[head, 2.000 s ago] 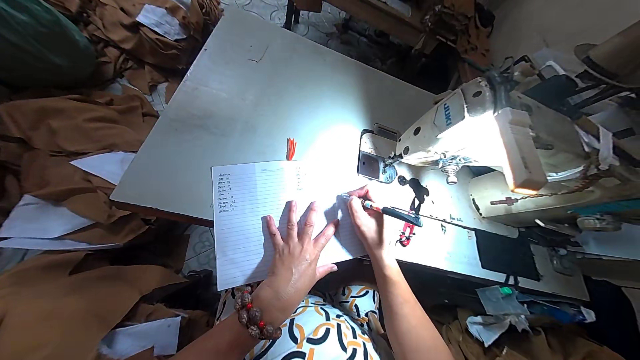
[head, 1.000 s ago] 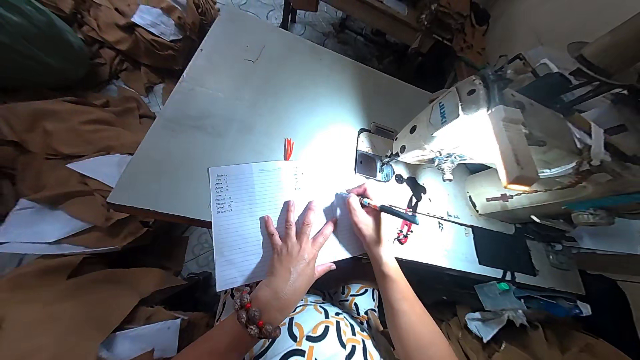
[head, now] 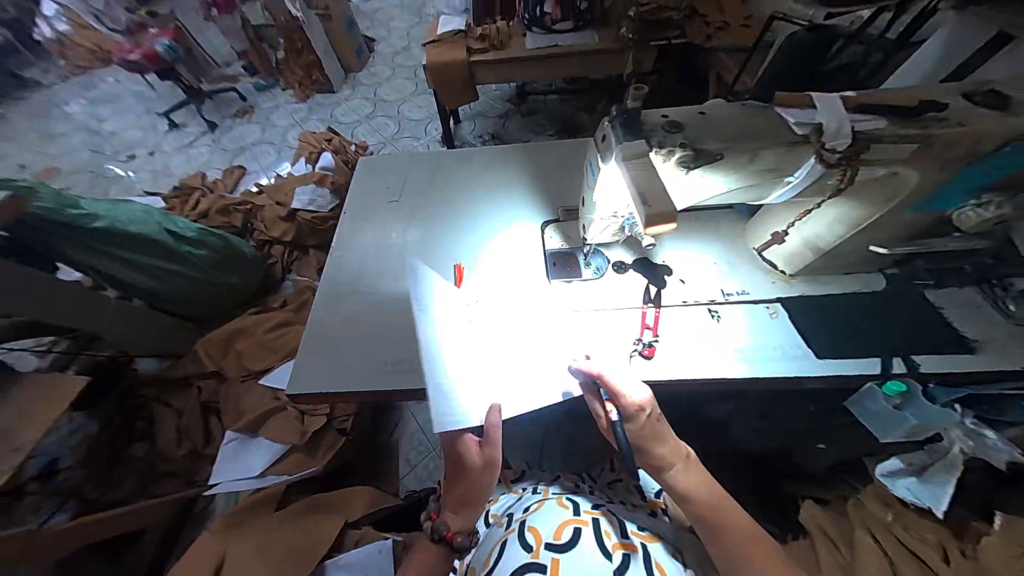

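Note:
A sheet of paper (head: 456, 360), partly washed out by glare, extends past the near edge of the sewing table (head: 360, 264). My left hand (head: 474, 464), with a bead bracelet at the wrist, grips the paper's near edge, thumb on top and fingers hidden beneath. My right hand (head: 628, 404) holds a dark pen (head: 622, 440) and touches the paper's right part with its fingers. Red-handled thread snips (head: 650, 316) lie on the table beyond my right hand. A small orange-red bundle (head: 458, 275) lies past the paper's far edge.
An industrial sewing machine (head: 632, 184) with a lit lamp stands at the back right. A black cloth (head: 872, 322) lies on the table at right. Brown fabric pieces (head: 240, 344) are heaped to the left, beside a green sack (head: 144, 248). Another table (head: 544, 66) stands behind.
The left hand has gone from lying spread on the paper to gripping its near edge. The pen now points back toward my body instead of writing. The view has shifted widely.

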